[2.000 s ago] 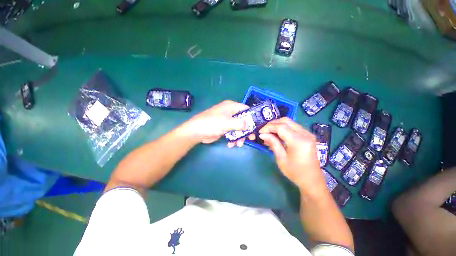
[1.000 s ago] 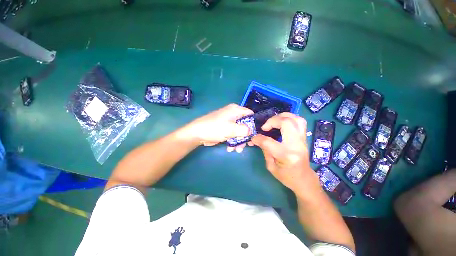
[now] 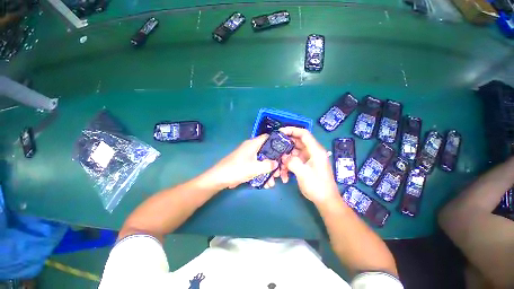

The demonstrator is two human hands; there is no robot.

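Note:
A black phone unit is held between my two hands in front of my chest, its plain dark end pointing up and away from me. My left hand grips its left side, with the thumb across it. My right hand touches its right side with the fingers. Whether the right fingers pinch a small part cannot be told. The blue parts bin is just beyond my hands, partly hidden by them, with dark contents.
A cluster of phone units lies at right. One phone unit and a clear bag with a white label lie at left. Further units lie on the far green strip. Another person's arm is at the right edge.
The view has tilted up, showing more of the far strip. The held phone unit is turned so its dark end shows, and my right fingers have closed around its right side.

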